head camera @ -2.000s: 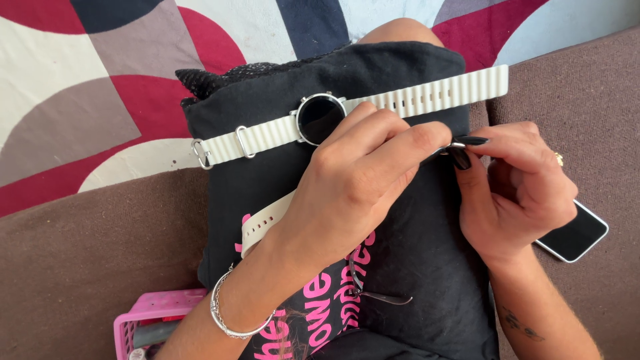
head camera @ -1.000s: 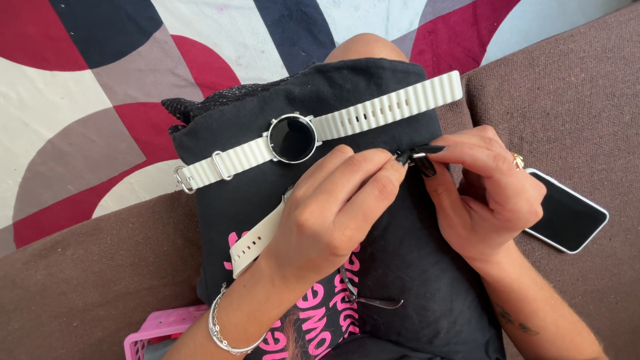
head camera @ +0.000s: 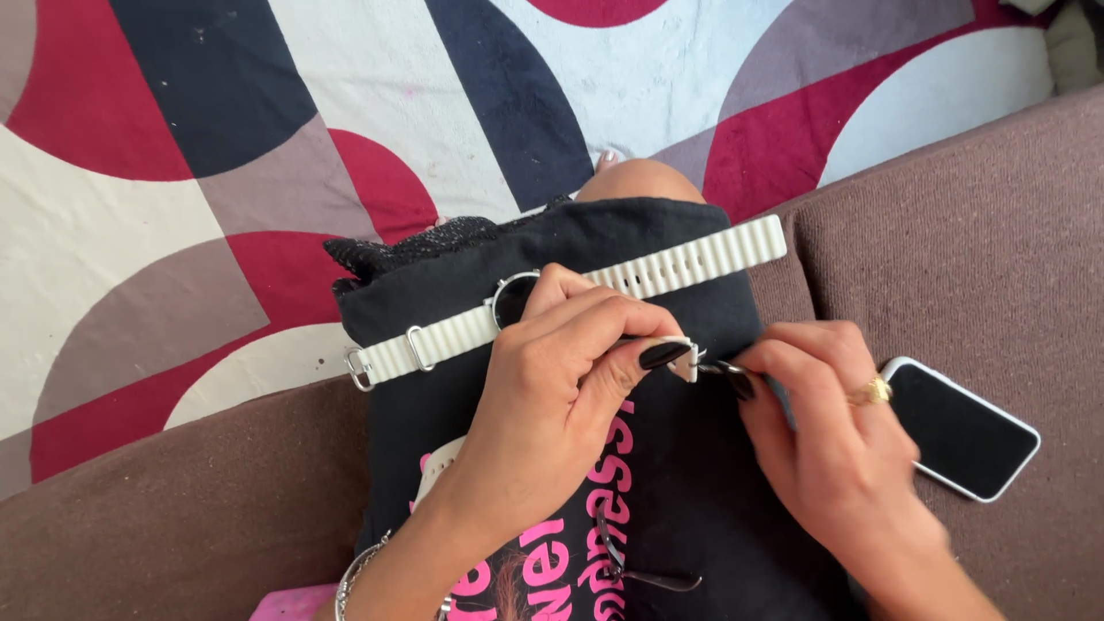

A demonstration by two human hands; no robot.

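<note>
My left hand (head camera: 561, 379) pinches the end of a cream watch strap (head camera: 686, 360) between thumb and fingers. My right hand (head camera: 828, 431) grips a thin dark metal tool, perhaps tweezers (head camera: 718, 368), its tip against the strap's end. Behind my left hand, a round smartwatch (head camera: 512, 302) with a ribbed white band (head camera: 690, 263) lies stretched across the black cloth (head camera: 690, 483) on my lap, its face partly covered by my fingers. Another cream strap piece with holes (head camera: 438, 466) shows beside my left forearm; whether it joins the held end is hidden.
A phone with a white edge (head camera: 970, 427) lies on the brown sofa (head camera: 957, 233) at the right. Dark thin-framed eyeglasses (head camera: 655, 580) rest on the lap cloth. Part of a pink container (head camera: 293, 604) shows at the lower left. A patterned rug (head camera: 414, 95) covers the floor.
The pale strap end between my left fingertips now shows, with the metal tool at it. My left hand now overlaps the smartwatch's face, which was in full view one second ago.
</note>
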